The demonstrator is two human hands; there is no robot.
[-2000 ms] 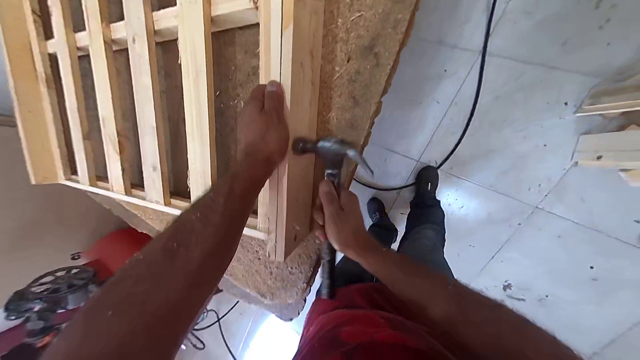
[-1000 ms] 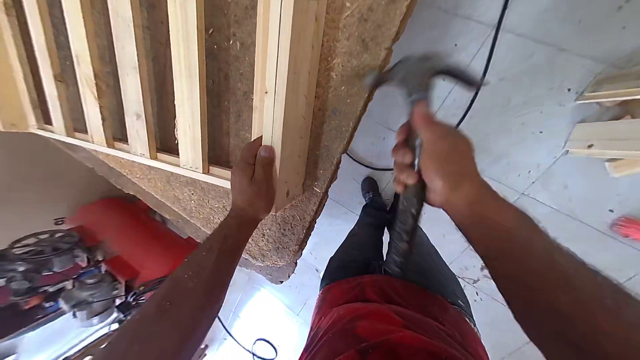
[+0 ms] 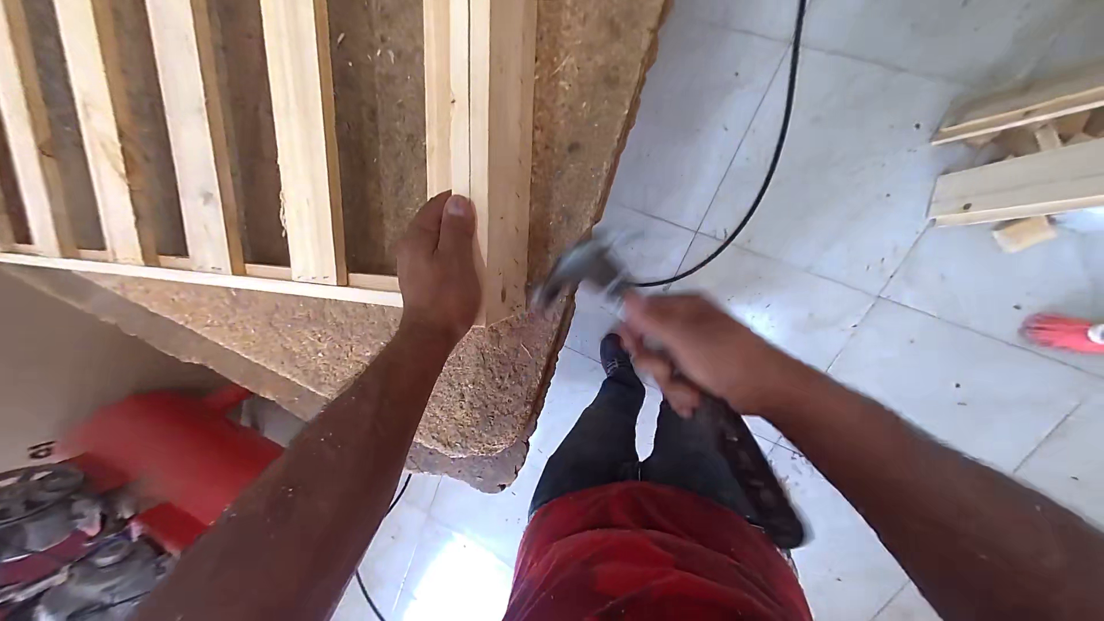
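A slatted wooden frame [image 3: 302, 147] lies on a rough-edged particleboard worktop [image 3: 586, 112]. My left hand [image 3: 440, 263] grips the near end of the frame's doubled side boards [image 3: 507, 155], its thumb on top near the seam and its fingers hidden below. In my right hand [image 3: 690, 349] is a claw hammer [image 3: 750, 466], held around the handle with the blurred steel head beside the side board's outer face, over the worktop's right edge. Whether the head touches the wood cannot be told.
A black cable [image 3: 780, 147] curves over the tiled floor right of the worktop. Wooden boards [image 3: 1018, 185] lie at the far right, with a red-bristled brush [image 3: 1061, 333] nearer. A red tank [image 3: 172, 448] and machine parts [image 3: 52, 535] stand at the lower left.
The hammer, raised and apart from the frame one second ago, has swung left to the side board. My left hand keeps its hold at the board's near end.
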